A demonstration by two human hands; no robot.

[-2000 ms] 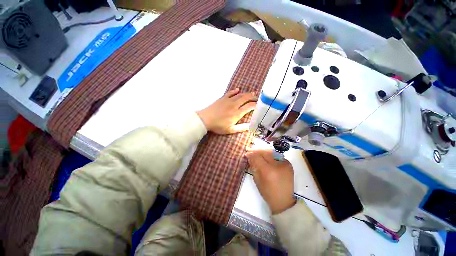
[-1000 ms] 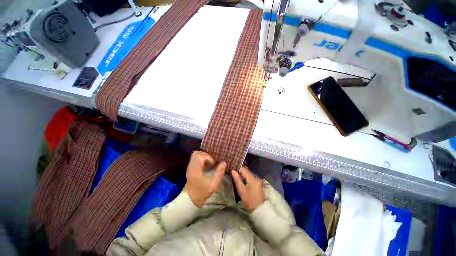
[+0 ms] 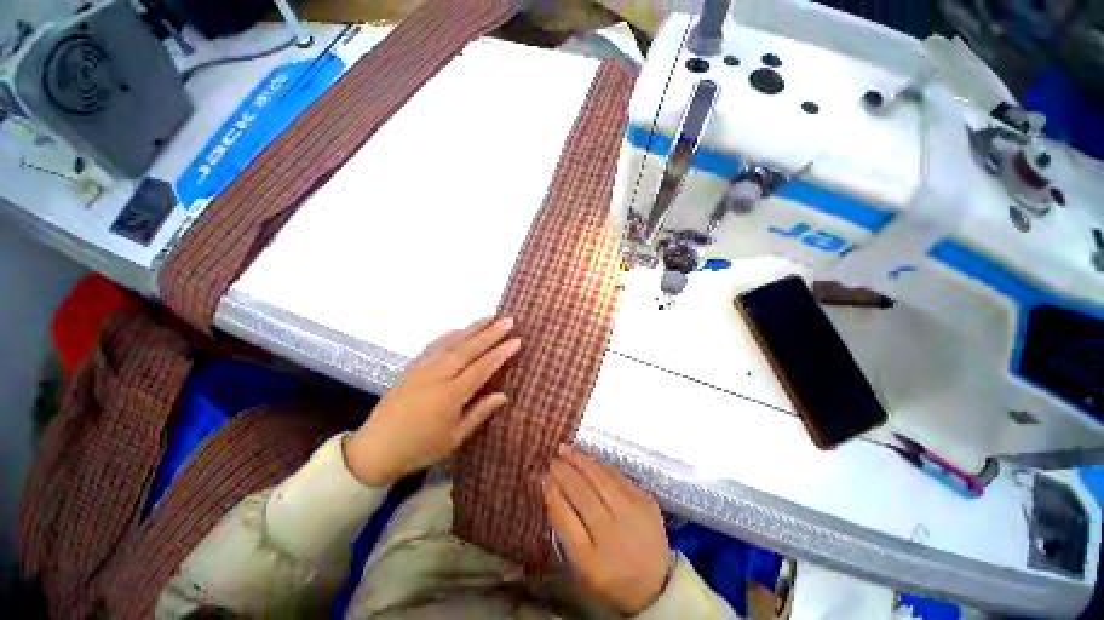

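A reddish-brown checked fabric strip [image 3: 551,285] runs from the back of the table to the front edge and hangs over it. Its right edge lies by the lit presser foot [image 3: 636,257] of the white sewing machine [image 3: 787,145]. My left hand [image 3: 433,397] rests on the strip's left edge near the table front, fingers spread. My right hand [image 3: 605,527] is at the strip's right edge over the table's front edge, fingers close together on the fabric. Whether it pinches the fabric is hidden.
Another checked strip [image 3: 309,151] drapes across the table at left, and more strips [image 3: 103,418] hang over blue material below. A smartphone [image 3: 811,361] and small pink-and-blue snips [image 3: 938,466] lie at right. A grey motor housing [image 3: 97,91] stands far left.
Since one second ago, both hands have moved from the strip's front end at my lap up to its sides near the table edge. My left hand has opened flat on the fabric.
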